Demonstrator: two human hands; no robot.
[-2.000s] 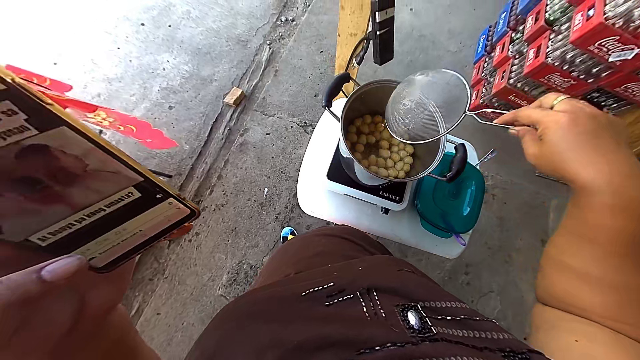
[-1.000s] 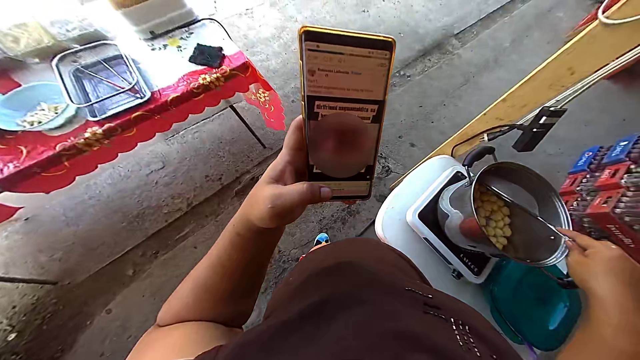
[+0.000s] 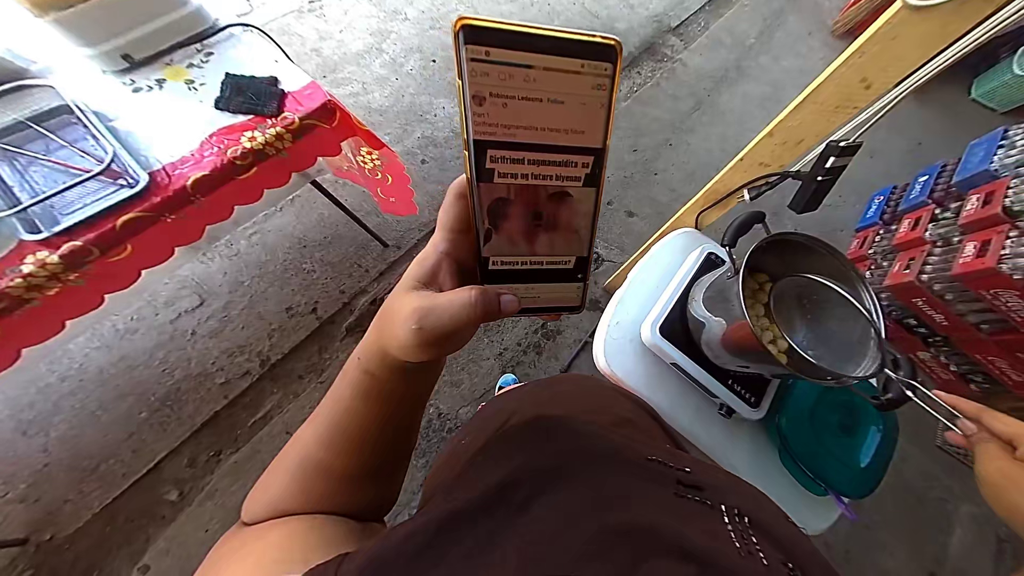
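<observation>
My left hand (image 3: pixel 448 296) holds a smartphone (image 3: pixel 534 168) upright, its lit screen facing me and the thumb at its lower edge. At the right edge my right hand (image 3: pixel 988 452) grips the wire handle of a round mesh strainer (image 3: pixel 828 326). The strainer's bowl lies inside the mouth of a steel pot (image 3: pixel 732 320) with black handles. Small pale round pieces (image 3: pixel 764 308) sit in liquid in the pot, partly hidden by the mesh. Under the pot is a portable electric cooker (image 3: pixel 680 360) on a white stool (image 3: pixel 632 320). A teal lidded container (image 3: pixel 840 436) is beside it.
A power strip (image 3: pixel 824 176) with a plugged cord hangs by a wooden beam (image 3: pixel 768 144). Red and blue bottle crates (image 3: pixel 988 256) are stacked at the right. To the left, a table with a red floral cloth (image 3: pixel 320 120) holds a wire rack on a tray (image 3: pixel 72 160) and a dark cloth (image 3: pixel 250 94).
The view has swung left since the oldest frame. The phone, at the left edge then, is now upright near the centre. The strainer has gone from above the pot into its mouth.
</observation>
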